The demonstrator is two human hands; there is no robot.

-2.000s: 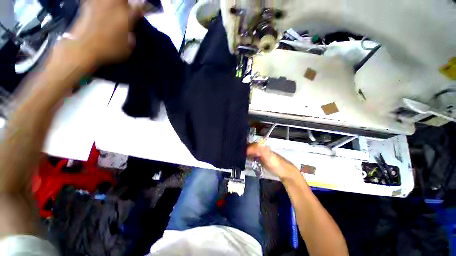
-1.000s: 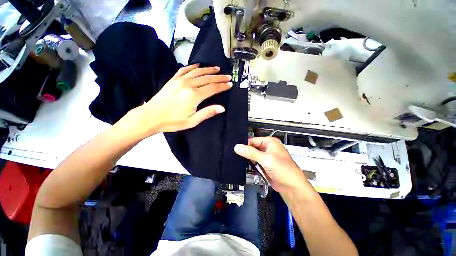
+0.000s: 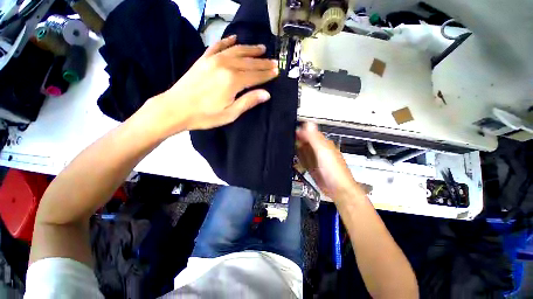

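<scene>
A dark garment (image 3: 251, 152) lies over the white table, its straight right edge running under the presser foot (image 3: 286, 67) of the sewing machine. My left hand (image 3: 228, 84) lies flat on the garment with fingers spread, fingertips near the foot. My right hand (image 3: 321, 157) is at the garment's right edge, below the machine bed. It is slightly blurred and its fingertips are partly hidden at the edge, so its grip cannot be told. Shiny metal parts (image 3: 304, 190) show at the table's front edge, below my right hand.
The cream machine head (image 3: 409, 17) is above the work. A grey block (image 3: 340, 83) is right of the foot. Thread cones (image 3: 75, 63) stand upper left. A red stool (image 3: 22, 201) is on the floor left. A tray with dark tools (image 3: 447, 191) is at the table's right end.
Since two seconds ago, my left hand has come down from the upper left onto the garment. In the last second, my right hand's thumb has moved off the cloth's top towards its edge.
</scene>
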